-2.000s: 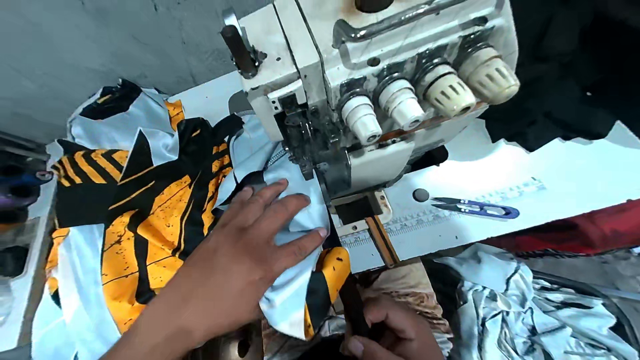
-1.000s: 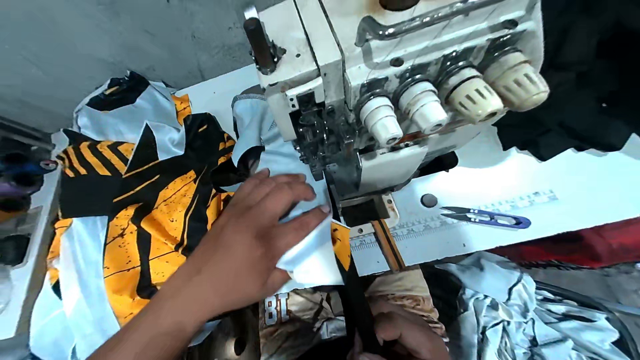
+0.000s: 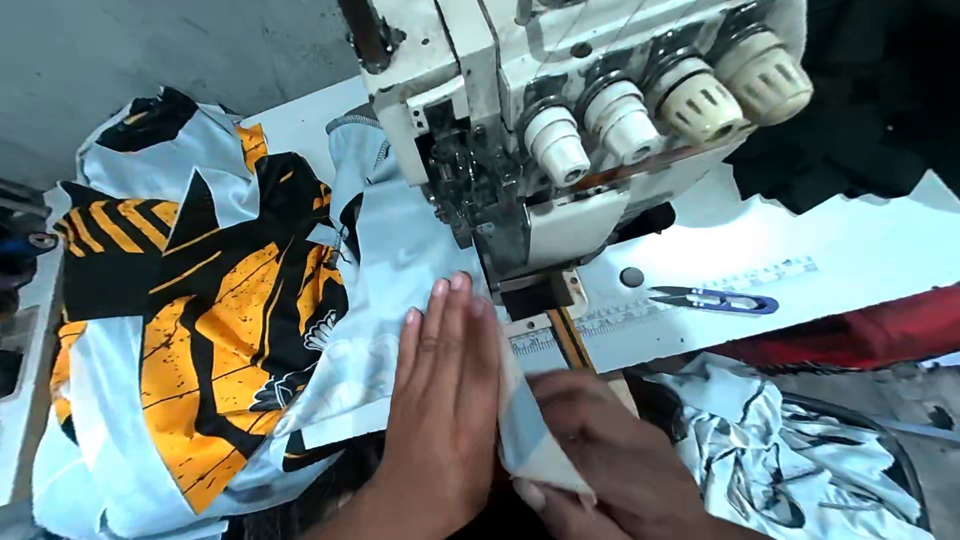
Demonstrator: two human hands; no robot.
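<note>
An overlock sewing machine (image 3: 487,172) with several tension dials stands over pale blue-white fabric (image 3: 405,247), which runs under its presser foot area. My left hand (image 3: 446,375) lies flat on this fabric just below the foot, fingers together and pointing at the machine. To its right, my right hand (image 3: 600,442) pinches the folded edge of the fabric (image 3: 532,435) between thumb and fingers. Left of the machine lies an orange, black and pale blue printed garment (image 3: 217,337). The needle area is too dark to make out.
Thread snips (image 3: 716,300) with a blue-purple handle lie beside a dark round disc (image 3: 632,277) and a printed ruler scale on the white table (image 3: 847,277). Black fabric (image 3: 847,112) is at the back right, red fabric (image 3: 847,330) at the right edge. Pale cloth fills a basket (image 3: 911,465) below.
My left hand has turned from slanting across the fabric to pointing at the machine, its fingers closed together. My right hand has come up and holds the fabric's right edge.
</note>
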